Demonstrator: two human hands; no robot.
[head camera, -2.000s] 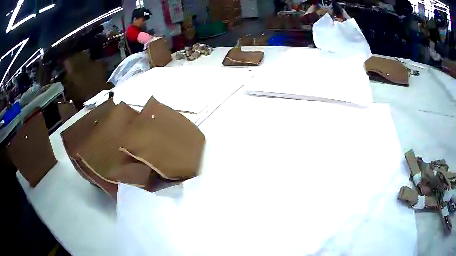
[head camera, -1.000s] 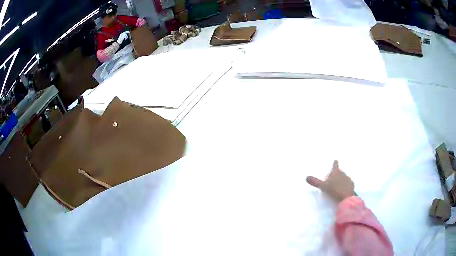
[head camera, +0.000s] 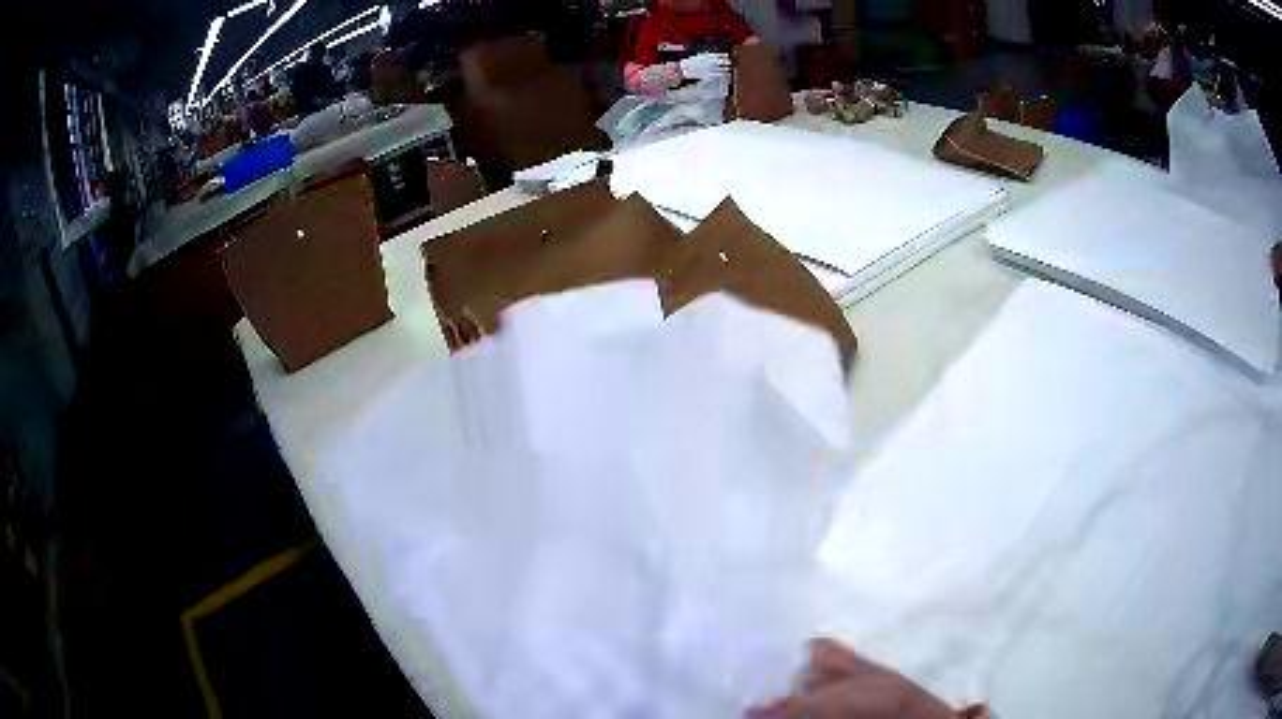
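Observation:
A large sheet of thin white paper (head camera: 605, 478) is lifted and crumpled in front of me, blurred, and covers part of the brown bag bodies (head camera: 548, 246) slumped on the table. My right hand (head camera: 865, 688) is at the bottom edge beside the lifted paper, blurred and cut off; its grip cannot be told. My left hand is not visible. More white sheets (head camera: 1069, 464) lie flat at the right.
A brown bag (head camera: 307, 274) stands at the table's left edge. Paper stacks (head camera: 830, 197) lie behind, with a flat bag (head camera: 988, 146) and small brown bundles (head camera: 855, 101) beyond. A person in red (head camera: 689, 35) is across the table. Yellow line (head camera: 246, 583) marks the dark floor.
The view has swung left. The white paper has risen in front of the bag bodies. My right hand, earlier spread over the sheets, is now at the bottom edge.

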